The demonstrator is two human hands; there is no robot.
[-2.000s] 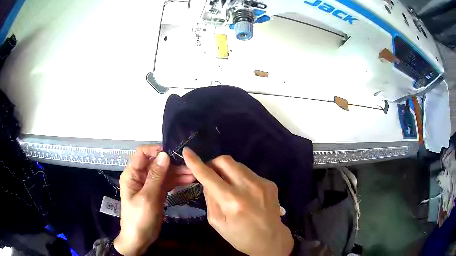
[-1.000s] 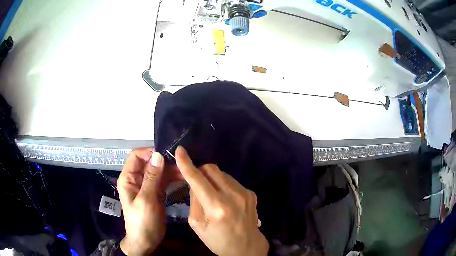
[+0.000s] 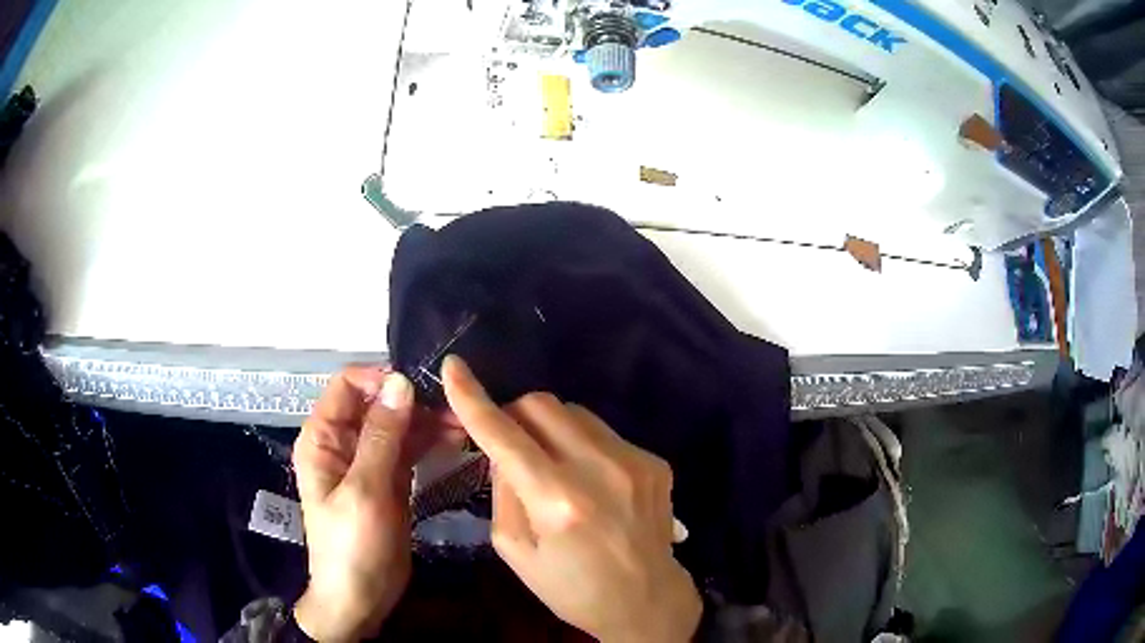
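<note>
A dark navy garment piece (image 3: 578, 283) lies over the machine table's front edge and down over my lap. My left hand (image 3: 358, 502) pinches the cloth between thumb and fingers at its left side. My right hand (image 3: 571, 502) is beside it, index fingertip on the cloth close to my left thumb. A thin pale line (image 3: 431, 373), a thread or a fine pointed tool, I cannot tell which, lies between the fingertips. A thin tan stitch line (image 3: 455, 335) runs up from there. A small white label (image 3: 275, 515) shows left of my left hand.
The white sewing machine bed (image 3: 753, 151) is behind the cloth, with a blue-grey tension dial (image 3: 610, 68) and yellow tape (image 3: 556, 107). A ruler-marked edge (image 3: 188, 381) runs along the table front. A dark control panel (image 3: 1048, 145) is at the right. Black cloth (image 3: 38, 502) hangs at the left.
Both hands and the cloth sit slightly further left than two seconds ago. Since one second ago, my right hand has shifted slightly right. The left hand keeps its pinch.
</note>
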